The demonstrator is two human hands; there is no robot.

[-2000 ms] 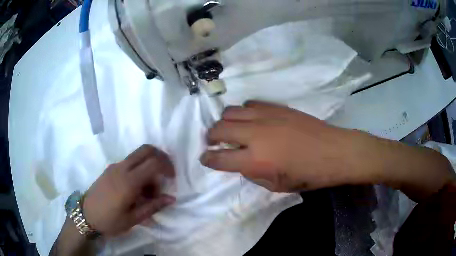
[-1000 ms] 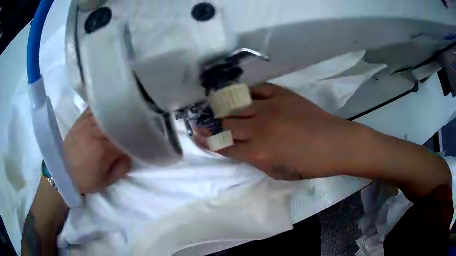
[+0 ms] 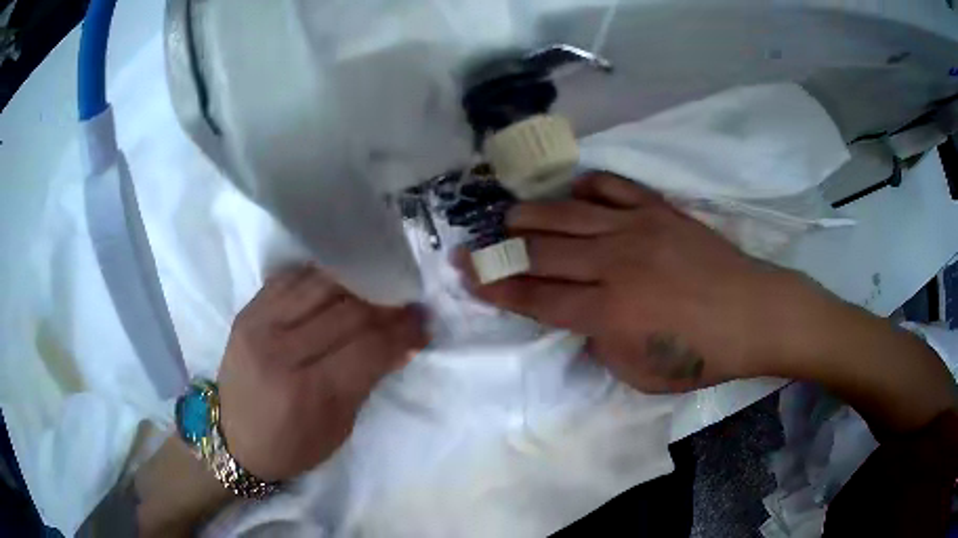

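White fabric [image 3: 504, 420] lies spread under the large white sewing machine head [image 3: 315, 116] and hangs over the table's front edge. My left hand [image 3: 315, 363] is left of the needle area, its thumb and fingertips together on the cloth's edge. My right hand [image 3: 641, 284] lies right of the presser foot [image 3: 429, 226], fingers partly behind the cream tension knobs [image 3: 534, 156], fingertips on the cloth. Just in front of the foot, the fabric edge crosses between my hands. The needle point is blurred.
A blue hose [image 3: 97, 63] with a white sleeve [image 3: 131, 252] hangs left of the head. The white table [image 3: 919, 242] shows at right. A heap of pale pieces [image 3: 804, 462] lies below table level at right. More fabric extends behind the machine arm.
Since a second ago, my left hand has come out from behind the head and moved right, close to the presser foot. My right hand stays beside the knobs. The cloth has shifted in front.
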